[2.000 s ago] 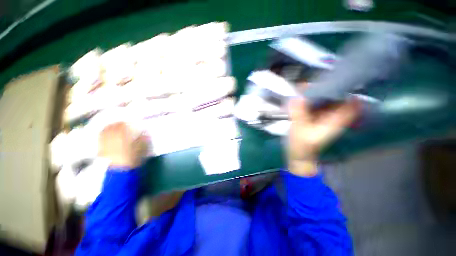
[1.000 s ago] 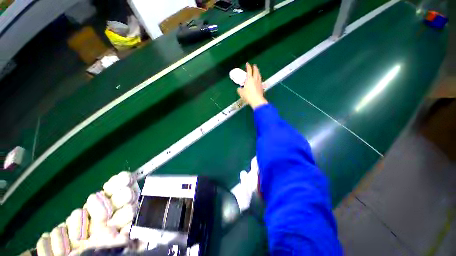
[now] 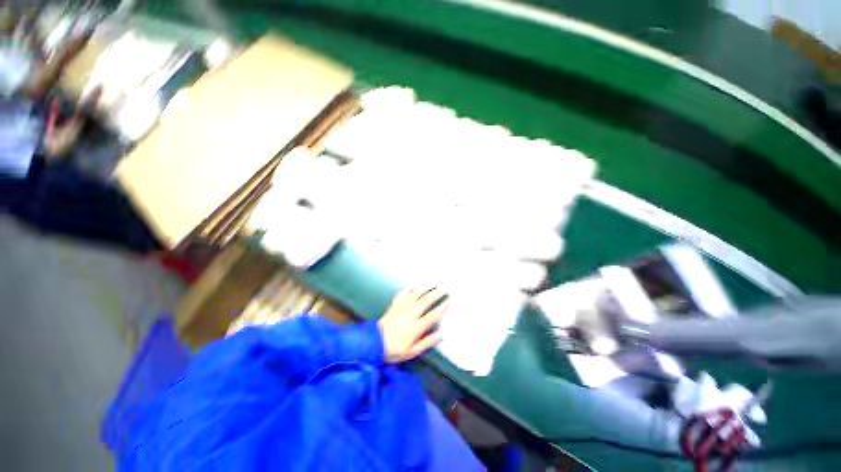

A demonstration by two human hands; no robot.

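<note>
White housings [image 3: 443, 175] lie in overexposed, blurred rows on the green bench. My left hand [image 3: 413, 323] is at the front bench edge, fingers apart, against the near side of a white sheet or cloth [image 3: 475, 332]; it holds nothing that I can see. My right hand is not in view. A thick grey screwdriver [image 3: 756, 332] lies or hangs at the right, its thin end towards the white and dark screw feeder [image 3: 599, 300]. Both are blurred.
Red-handled scissors [image 3: 715, 438] and a dark cable are near the feeder. Tan cardboard sheets [image 3: 240, 138] are at the bench's left end. Below are an open carton [image 3: 207, 300], a red crate [image 3: 187, 265] and a blue bin [image 3: 148, 378]. Another person's hand [image 3: 60, 129] shows far left.
The view has swung left from the belt to the housings. My right hand, a second ago at a white housing over the belt, has left the view. My left hand has come into view.
</note>
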